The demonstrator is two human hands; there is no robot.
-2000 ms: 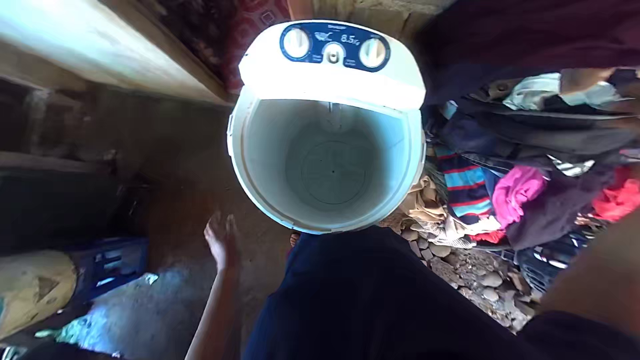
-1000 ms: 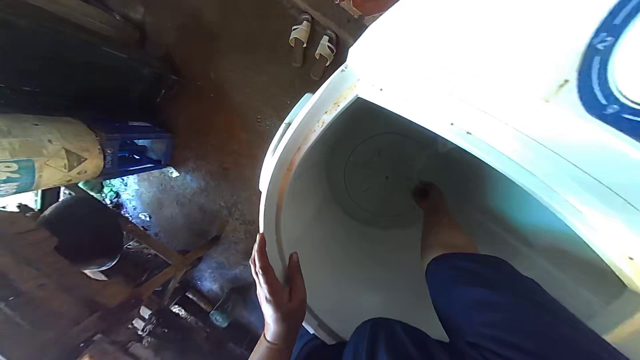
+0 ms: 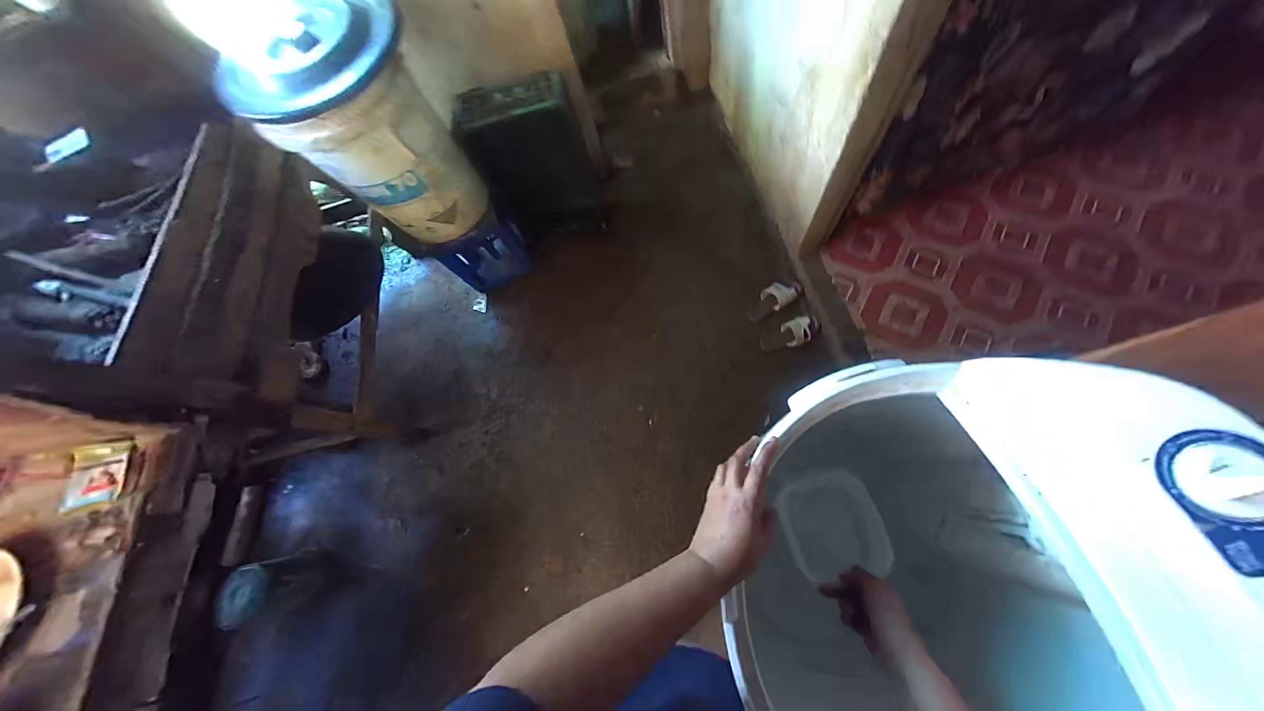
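Note:
A white round washing machine tub [image 3: 743,642] stands open at the lower right, with its control panel [image 3: 1229,494] at the right edge. My left hand [image 3: 736,513] grips the tub's near left rim, fingers over the edge. Inside the tub is my right hand [image 3: 869,602], low down, its fingers at the edge of a pale shape with rounded corners [image 3: 834,523]. Blur hides whether this shape is a loose piece or part of the tub's bottom, and whether the fingers hold it.
A pair of sandals [image 3: 787,316] lies on the dark floor beside a doorway with red patterned flooring [image 3: 987,257]. A tall beige drum [image 3: 405,168] stands on a blue crate [image 3: 489,257] at the upper left. Wooden furniture [image 3: 217,267] fills the left side.
My left hand, away from the machine two seconds ago, is on the tub's rim. My right hand has come into the tub. The view has swung left.

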